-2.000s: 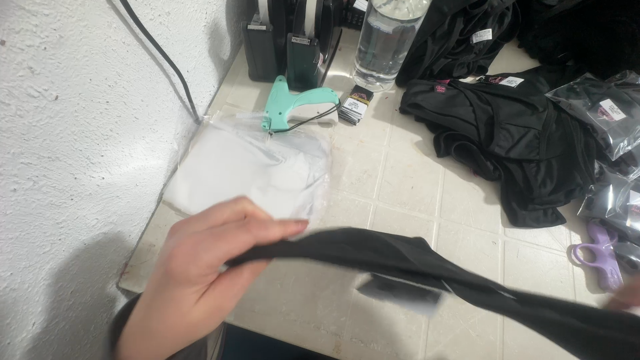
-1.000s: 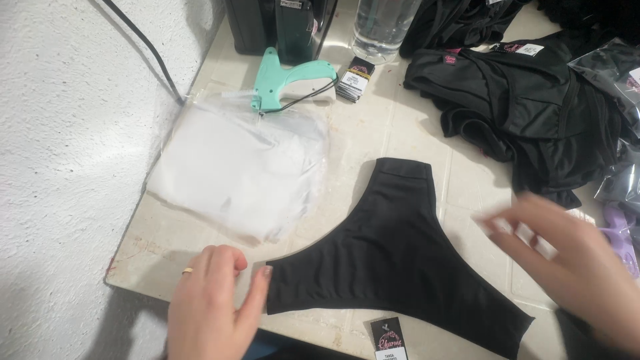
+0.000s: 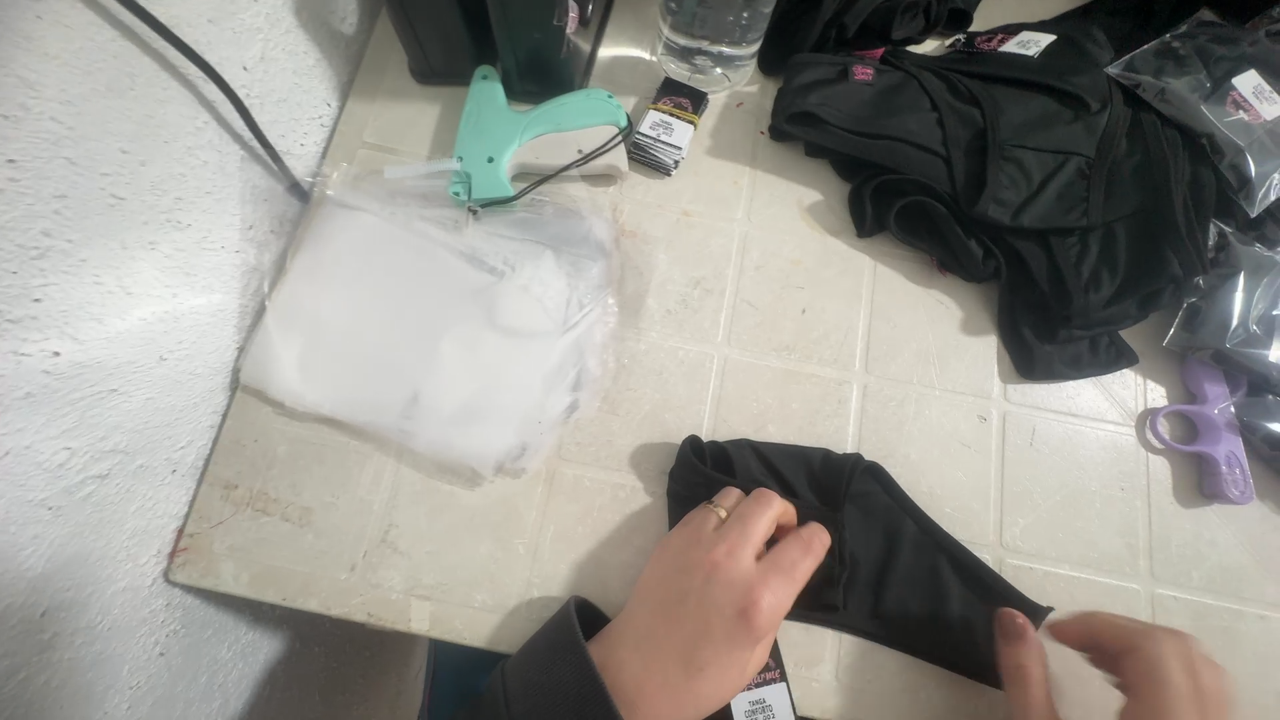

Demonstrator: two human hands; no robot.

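A black fabric panty (image 3: pixel 900 540), partly folded at its left end, lies on the tiled tabletop (image 3: pixel 790 300). My left hand (image 3: pixel 720 580), with a ring, rests on the folded part, fingertips bent onto the cloth; whether they pinch it is hidden. At the panty's right tip is my right hand (image 3: pixel 1110 650), blurred, thumb and forefinger apart on either side of the corner. A printed cardboard tag (image 3: pixel 762 695) shows partly below my left wrist. Up and to the left lies a stack of clear plastic bags (image 3: pixel 420 330), with a teal tagging gun (image 3: pixel 490 140) at its top edge.
A banded stack of tags (image 3: pixel 670 125) lies beside a clear container of liquid (image 3: pixel 712 40). Black garments (image 3: pixel 1000 170) are heaped at upper right, near bagged ones (image 3: pixel 1240 300) and a purple plastic-handled tool (image 3: pixel 1205 430). Dark holders (image 3: pixel 500 40) stand at the back; a white wall (image 3: pixel 120 300) borders the left.
The panty was held up between both hands, then lay spread flat; now its left side is folded over. My left hand has moved right onto it, and my right hand down to its right tip.
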